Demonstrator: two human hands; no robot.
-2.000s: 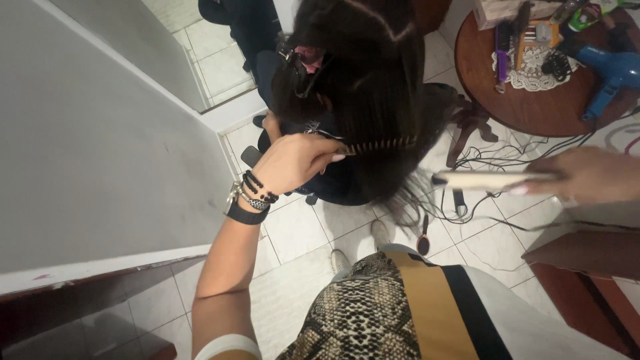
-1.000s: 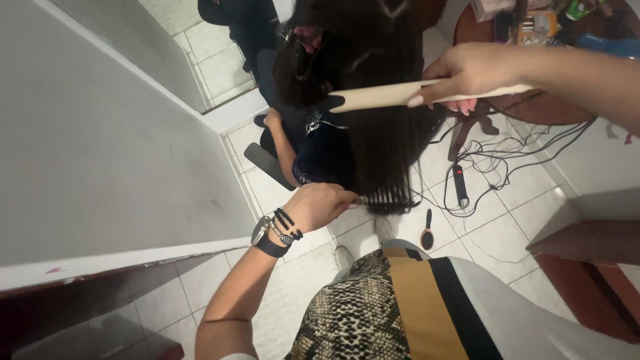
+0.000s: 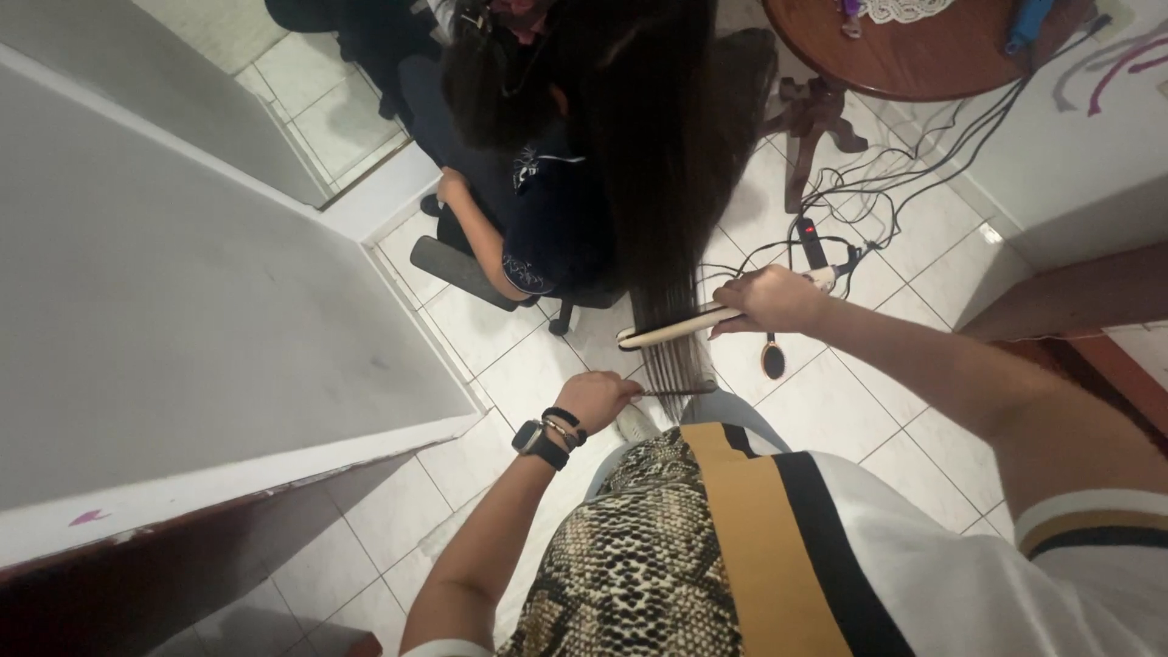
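Long dark hair (image 3: 662,182) hangs down from the head of a seated person in a dark top (image 3: 561,224). My right hand (image 3: 774,299) grips a cream hair straightener (image 3: 684,326), whose plates lie across the hair near its lower end. Just below the plates, my left hand (image 3: 598,400) holds a comb (image 3: 680,391) by one end, and the comb runs through the hair tips. A clip (image 3: 474,18) sits in the gathered hair at the top. Whether the plates are fully pressed together cannot be told.
A round wooden table (image 3: 894,68) with a lace doily (image 3: 903,7) and a blue hair dryer (image 3: 1029,23) stands at upper right. Cables (image 3: 899,173) and a power strip (image 3: 808,242) lie on the tiles by a hairbrush (image 3: 773,358). A chair armrest (image 3: 465,272) juts out left.
The straightener in my right hand has moved from higher up the hair down to near its ends. My left hand still holds the comb at the hair's lower part.
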